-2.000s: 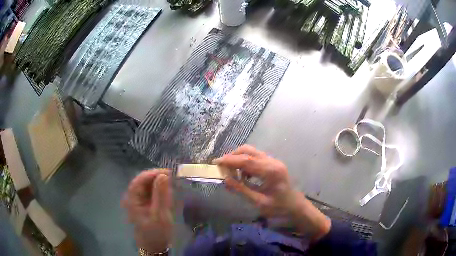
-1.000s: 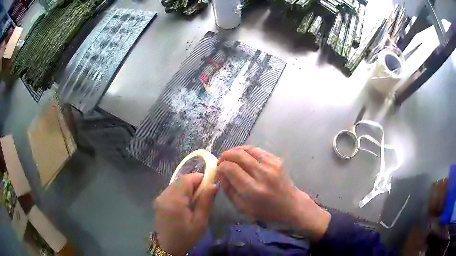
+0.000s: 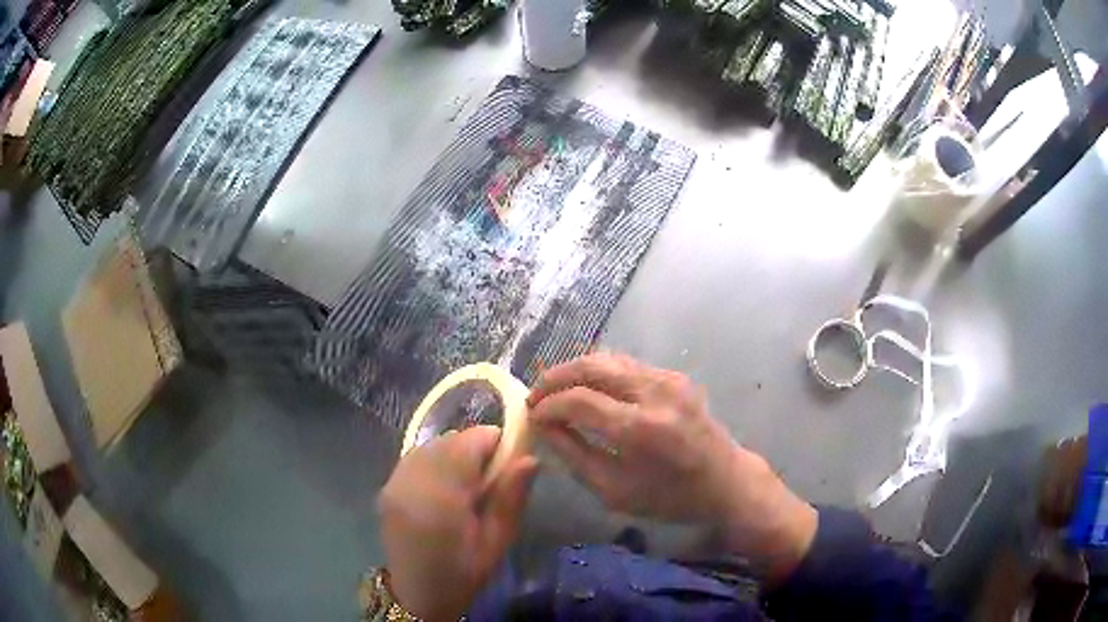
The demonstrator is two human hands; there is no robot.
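My left hand [image 3: 450, 520] holds a cream tape roll [image 3: 515, 413] upright by its lower right side, above the near edge of a dark board. My right hand [image 3: 650, 444] is at the roll's right side with its fingertips bent together at the roll's outer edge. Whether it pinches a tape end cannot be told. The dark board [image 3: 456, 255] has a fine lined texture and white, red and green smears, and lies flat on the grey bench [image 3: 717, 292].
A silvery board [image 3: 261, 134] lies at the left. Green bundles [image 3: 116, 103] are at the back left and back right. A white container [image 3: 554, 33] stands behind the dark board. A thin ring [image 3: 838, 354], loose white strips [image 3: 930, 383] and a plastic-wrapped roll [image 3: 942, 164] are at the right.
Two seconds ago my right hand held the roll edge-on and my left hand was apart from it. Now my left hand holds it, turned to show its opening. Little has moved in the last second.
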